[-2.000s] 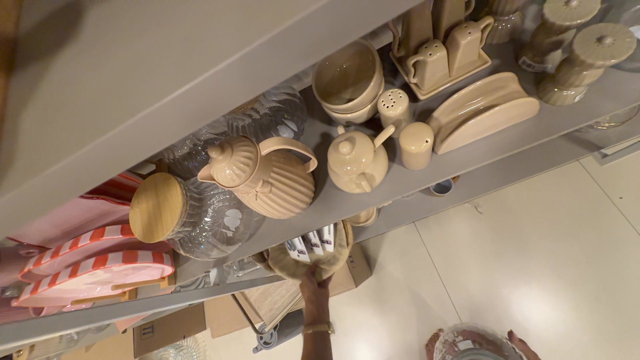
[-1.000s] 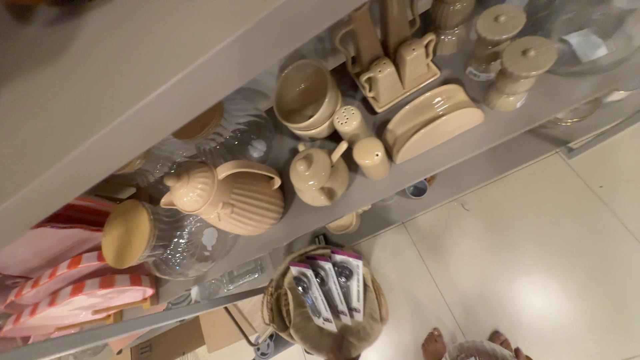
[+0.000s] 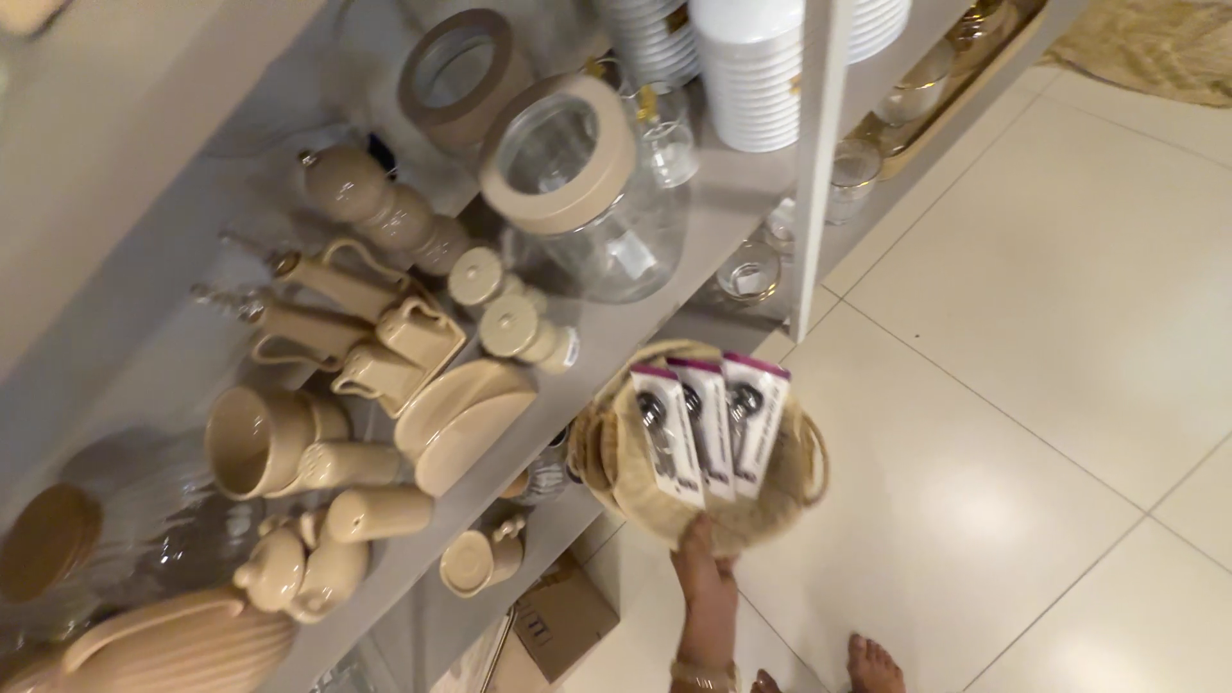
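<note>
My left hand [image 3: 707, 568] grips the near rim of a round woven basket [image 3: 760, 529] with a light lining and looped handles. Inside lie several slim white packages with purple tops [image 3: 712, 423], side by side, each with a dark round-ended item. The basket is beside the edge of a grey shelf, above the tiled floor. Closest to it on the shelf are a beige ceramic napkin holder [image 3: 467, 423] and beige lidded grinders or shakers [image 3: 510, 327]. A bracelet is on my left wrist. My right hand is out of view.
The grey shelf [image 3: 616, 337] holds a large glass jar [image 3: 616, 241], beige bowls [image 3: 250, 438], a small teapot [image 3: 279, 568] and a ribbed jug [image 3: 183, 645]. A white upright post [image 3: 818, 173] stands beyond the basket. Below are a cup [image 3: 472, 558] and a cardboard box [image 3: 568, 616].
The view has moved right along the shelf, bringing in the glass jar and white stacked ware. My left hand, out of view one second ago, shows again on the basket's rim.
</note>
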